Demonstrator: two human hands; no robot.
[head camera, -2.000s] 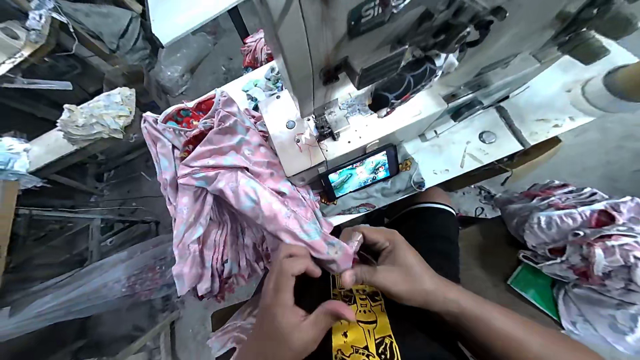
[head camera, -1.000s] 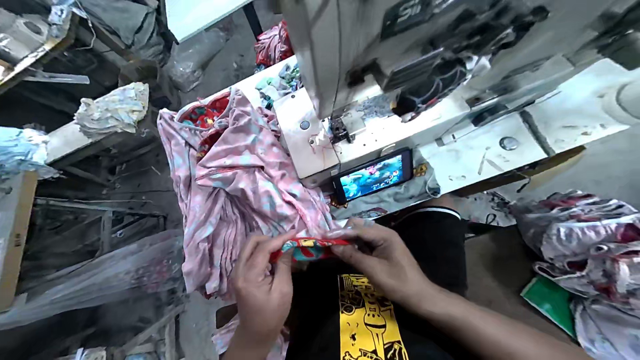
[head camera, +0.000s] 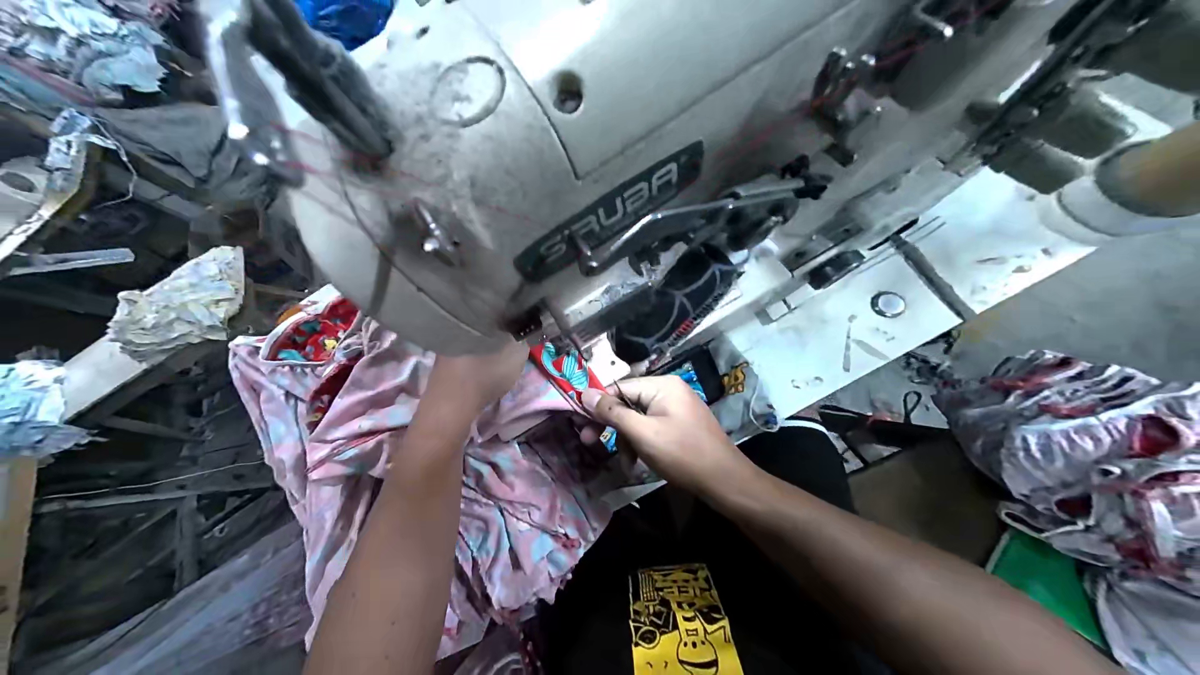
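Note:
The head of a Siruba sewing machine (head camera: 450, 187) fills the upper middle of the head view. Under its needle area lies a red patterned fabric edge (head camera: 567, 370). My right hand (head camera: 666, 422) pinches this edge between thumb and fingers, at the right front of the needle area. My left hand (head camera: 478, 375) rests on the cloth to the left, its fingers hidden behind the machine head, so its grip cannot be seen. A pink patterned garment (head camera: 525, 506) hangs from the machine bed below and beside my left forearm.
The white machine table (head camera: 872, 328) extends right. A phone (head camera: 698, 375) is partly hidden beyond my right hand. Bundled garments (head camera: 1106, 459) lie at the right, by a green object (head camera: 1050, 581). A cloth stack (head camera: 183, 295) sits on a ledge at the left.
Both hands have moved up from the lap side to the needle area, bringing the red fabric edge under the machine head. The view has moved closer to the machine.

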